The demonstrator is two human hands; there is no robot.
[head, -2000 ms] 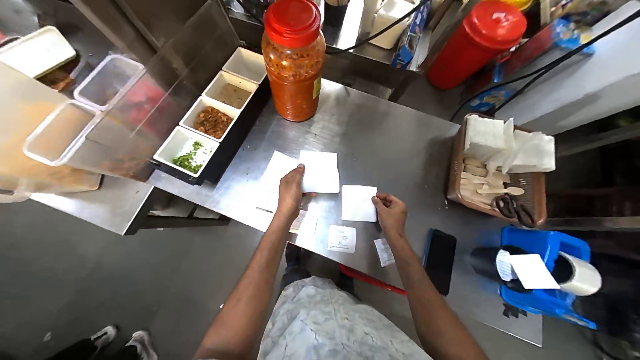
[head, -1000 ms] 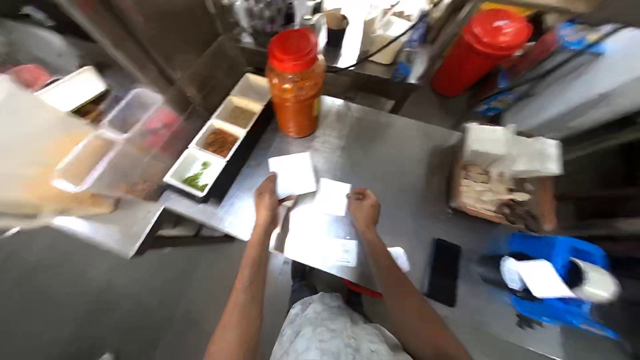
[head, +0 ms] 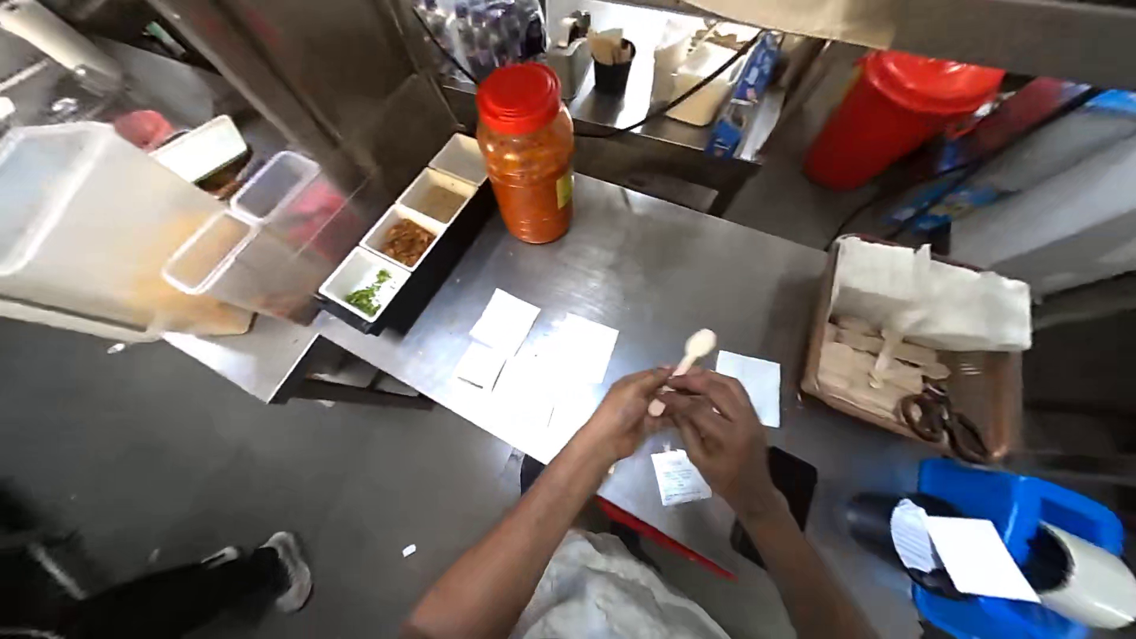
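Observation:
Above the steel table, my left hand (head: 628,410) and my right hand (head: 721,430) meet around a small wooden spoon (head: 698,344), its bowl pointing up and away from me. Fingers of both hands touch its handle. White paper napkins (head: 506,321) lie on the table to the left of my hands, some of them washed out by glare. Another napkin (head: 754,386) lies just right of my right hand. A printed paper slip (head: 680,477) is below my hands near the table's edge. My right forearm partly covers a black phone (head: 792,484).
A red-lidded jar (head: 528,169) stands at the back beside a row of white tubs (head: 366,284). At right are a brown basket (head: 821,355) with napkins, wooden cutlery and scissors (head: 945,422), and a blue container (head: 972,484). Someone's shoe (head: 288,572) shows on the floor at lower left.
My hands were apart at white napkins; now they are together on a wooden spoon. Both have let go of the napkins, and several lie on the table.

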